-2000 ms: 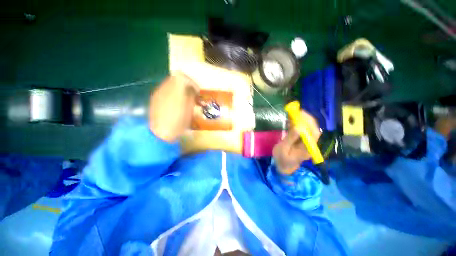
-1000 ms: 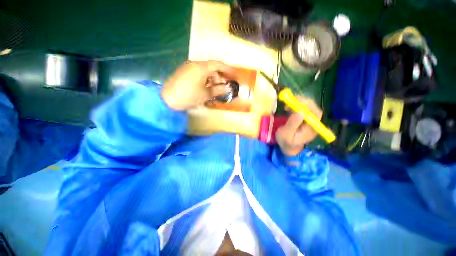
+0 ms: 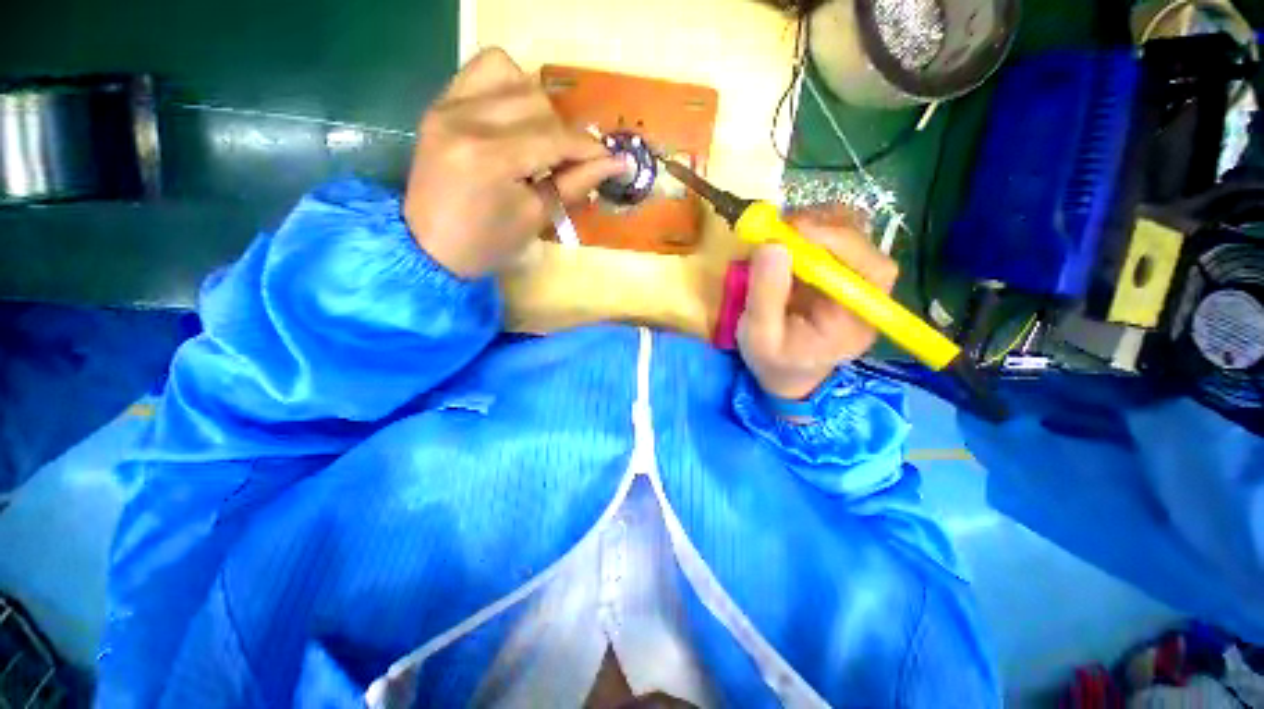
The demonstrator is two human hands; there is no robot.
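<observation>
The round workpiece (image 3: 631,169), dark with bright pads, sits over the middle of the orange-brown fixture (image 3: 679,118). My left hand (image 3: 492,166) reaches in from the left, fingertips at the disc's left edge; a thin pale stick or wire shows between and below its fingers. My right hand (image 3: 811,298) grips the yellow handle of the soldering iron (image 3: 859,291). The iron's thin dark tip points left and reaches the disc's right side; whether it touches cannot be told.
Pale yellow work board (image 3: 568,291) lies under the fixture. Pink block (image 3: 732,305) is beside my right hand. Round pot (image 3: 908,42) with silvery bits stands beyond. Blue box (image 3: 1047,173), yellow square block (image 3: 1146,273) and fan (image 3: 1234,326) are at right. Solder spool (image 3: 76,139) is far left.
The iron has moved left from beside the board until its tip is at the disc. My left hand's fingers have shifted over the fixture to the disc. The camera view is closer.
</observation>
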